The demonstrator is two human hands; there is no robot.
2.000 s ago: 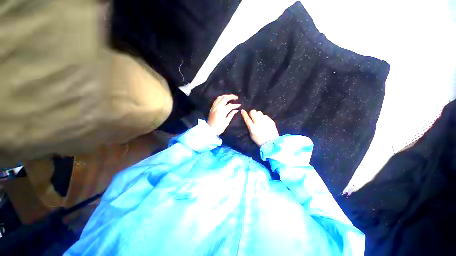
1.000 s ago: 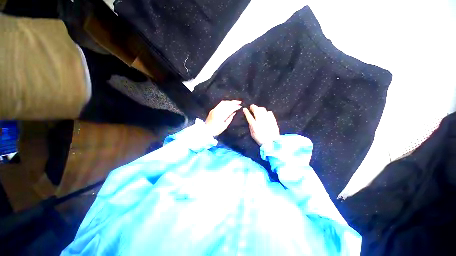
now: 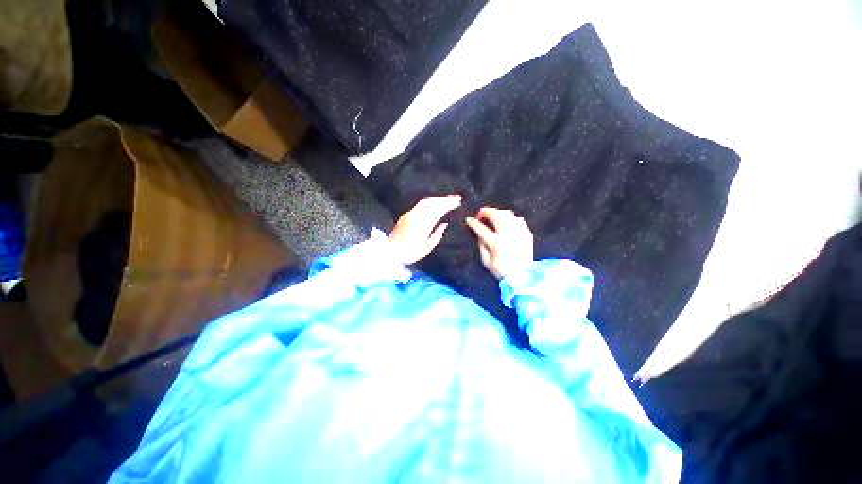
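The black, lint-speckled trousers (image 3: 605, 189) lie spread on the white table, with the waistband (image 3: 652, 123) towards the upper right. My left hand (image 3: 422, 230) and my right hand (image 3: 503, 238) are on the lower left part of the cloth, close together. The fingertips of both hands pinch the cloth between them, a small gap apart. No tool can be made out in either hand. The lower end of the trousers is hidden by my blue sleeves and front.
Black folded garments (image 3: 350, 57) lie at the upper left with a pale loose thread (image 3: 357, 128). A loose black heap (image 3: 775, 369) is at the lower right. Open cardboard boxes (image 3: 189, 255) stand on the speckled floor (image 3: 293, 203) at the left. A tan shape (image 3: 33, 57) shows at the top left.
The large tan shape at the left has moved away to the upper left, uncovering boxes and floor. My right hand's fingers are more curled, and my hands have shifted only slightly on the cloth.
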